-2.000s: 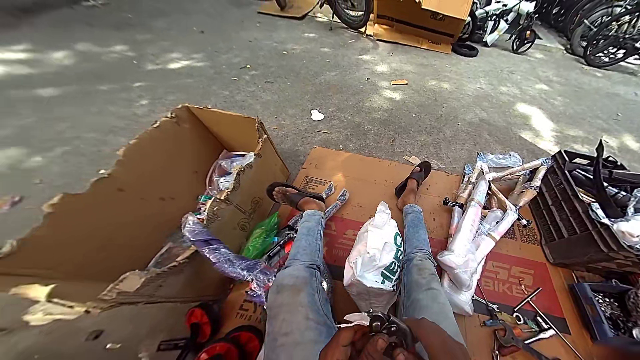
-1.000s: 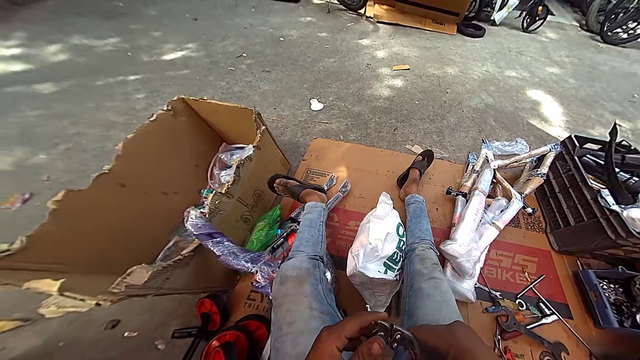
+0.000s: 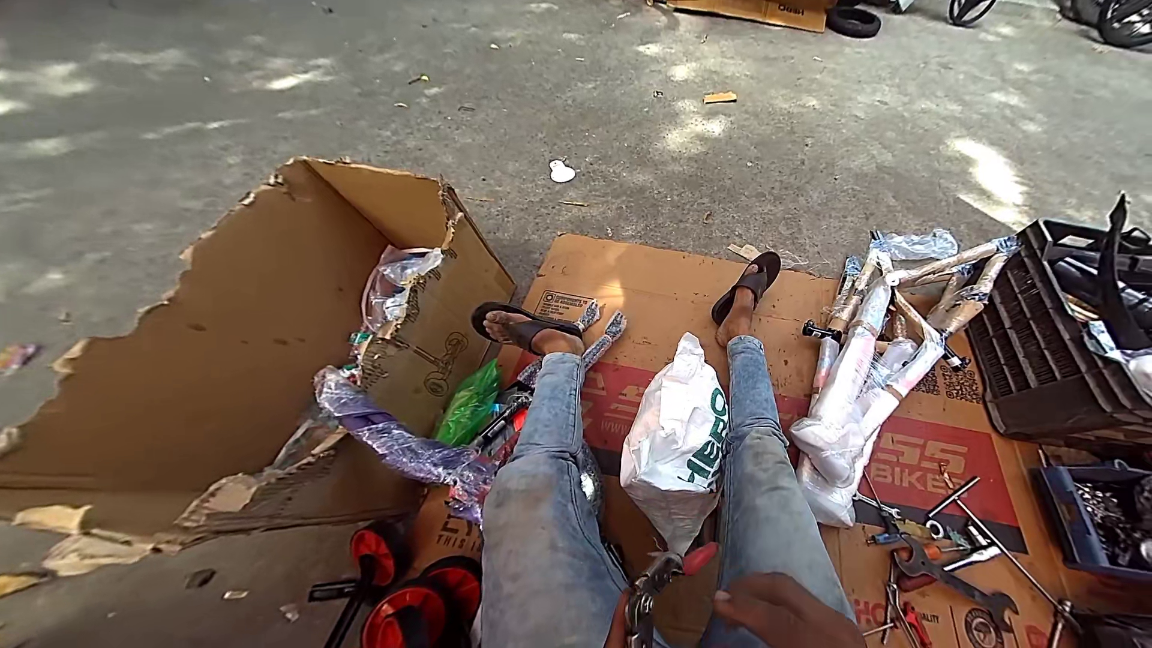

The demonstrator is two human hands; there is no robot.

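Note:
A shiny metal part (image 3: 641,598), probably a bicycle component, stands at the bottom centre between my thighs. My left hand (image 3: 617,623), mostly cut off by the frame's lower edge, grips it. A reddish tip shows beside the part; I cannot tell what it is. My right hand (image 3: 778,612) is just to the right, over my thigh, its fingers pointing left and their grip unclear. Above the hands, a white plastic bag (image 3: 675,436) with green lettering stands between my legs. Wrapped bicycle frames (image 3: 864,387) lie to the right.
A torn cardboard box (image 3: 252,360) is at left, near a purple wrapped part (image 3: 396,436) and red-and-black wheels (image 3: 405,616). Wrenches (image 3: 954,576) and other tools lie on flattened cardboard (image 3: 657,270) at right, beside a blue parts tray (image 3: 1075,531) and a black crate (image 3: 1026,360).
Both hands were together around the metal part; now my right hand is apart from my left, to the right.

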